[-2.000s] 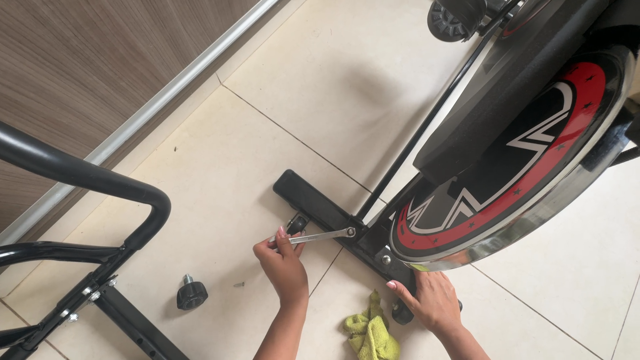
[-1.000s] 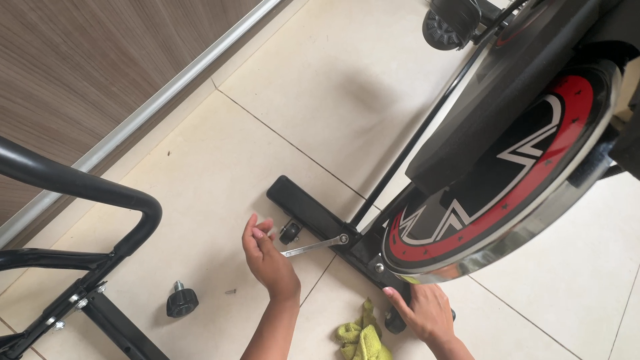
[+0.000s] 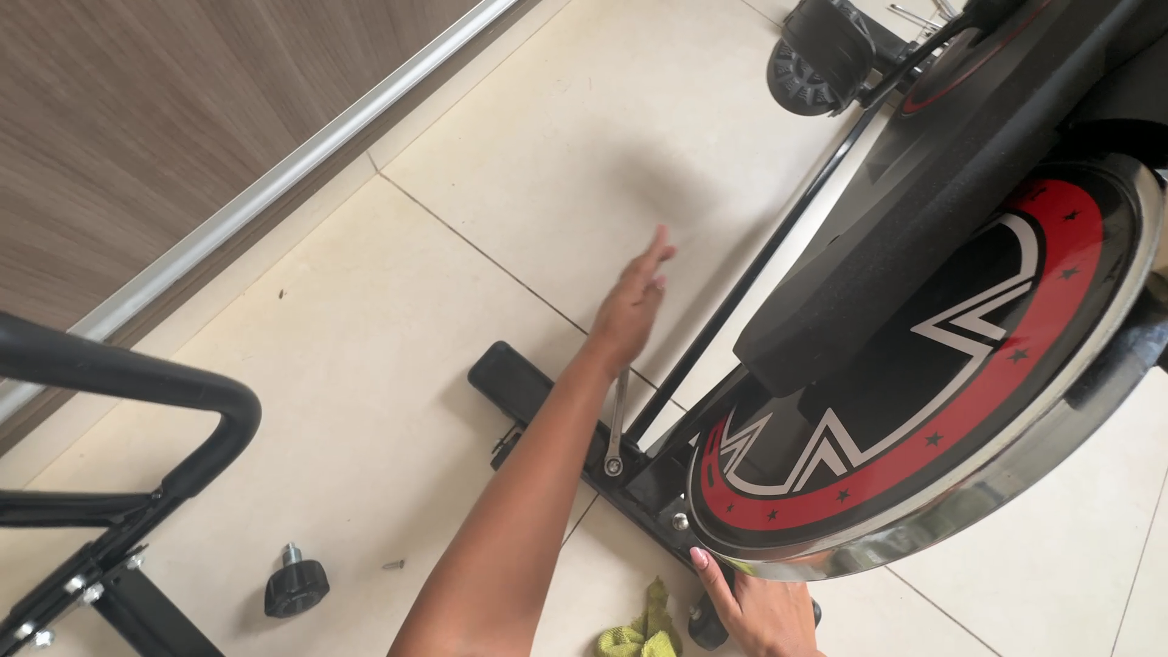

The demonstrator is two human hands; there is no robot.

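A metal wrench (image 3: 620,424) sits with its ring end on a bolt of the exercise bike's black foot bar (image 3: 514,379). My left hand (image 3: 631,306) is at the wrench's far end, fingers stretched out and slightly blurred; its heel hides that end, so contact is unclear. My right hand (image 3: 771,611) rests at the near end of the foot bar, below the flywheel (image 3: 912,383) with its red ring and chrome rim; its fingertips are partly hidden beneath the bike. A second bolt (image 3: 680,521) shows on the bar between my hands.
A black knob with a threaded stud (image 3: 297,584) and a small screw (image 3: 393,565) lie on the tiles. A green cloth (image 3: 643,630) is by my right hand. A black tubular frame (image 3: 128,374) stands left, a wood-grain panel (image 3: 182,119) behind. A pedal (image 3: 817,59) juts out above.
My left hand has swung away from me and to the right, and the wrench has turned with it about the bolt. My right hand stays by the foot bar's near end.
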